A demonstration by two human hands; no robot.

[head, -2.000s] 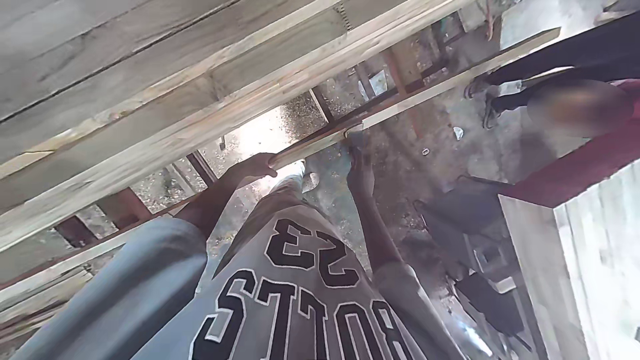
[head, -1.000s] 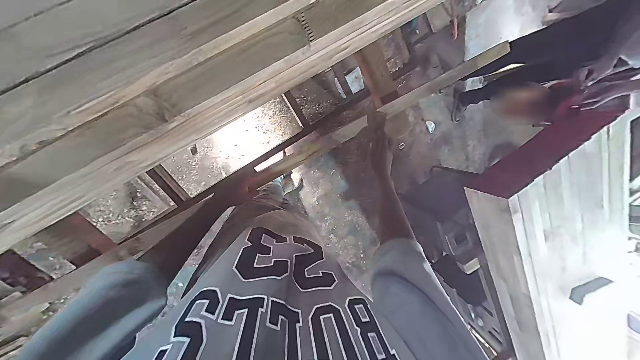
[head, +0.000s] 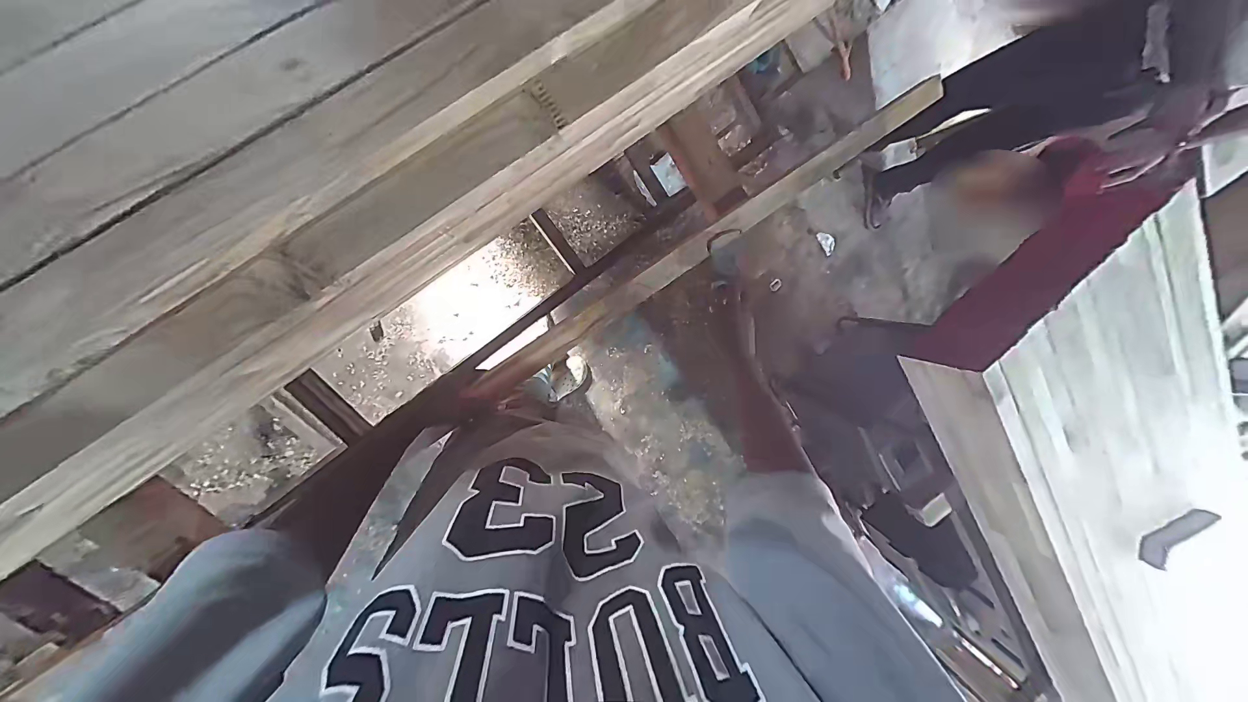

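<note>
A long, narrow wooden strip (head: 829, 161) slants from the middle of the view up to the right. My left hand (head: 478, 402) is closed around its lower end, just beyond the front of my shirt; its fingers are blurred. Farther up the strip, my right hand (head: 723, 255) grips it, with blue showing at the fingers. Both forearms reach forward from my light sleeves. The strip passes over a dark rail (head: 624, 249) and a brown wooden crosspiece (head: 704, 161).
Large planks (head: 292, 205) fill the upper left. A pale board structure (head: 1092, 390) with a dark red edge stands at right. Beyond it is another person (head: 1063, 107) in dark trousers, near the strip's far end. Below lies a littered floor (head: 673, 419) with dark equipment (head: 907, 458) beside it.
My hands have moved farther apart along the wooden strip, with the left one now nearer my body. The view has shifted, showing more of the pale board structure at right.
</note>
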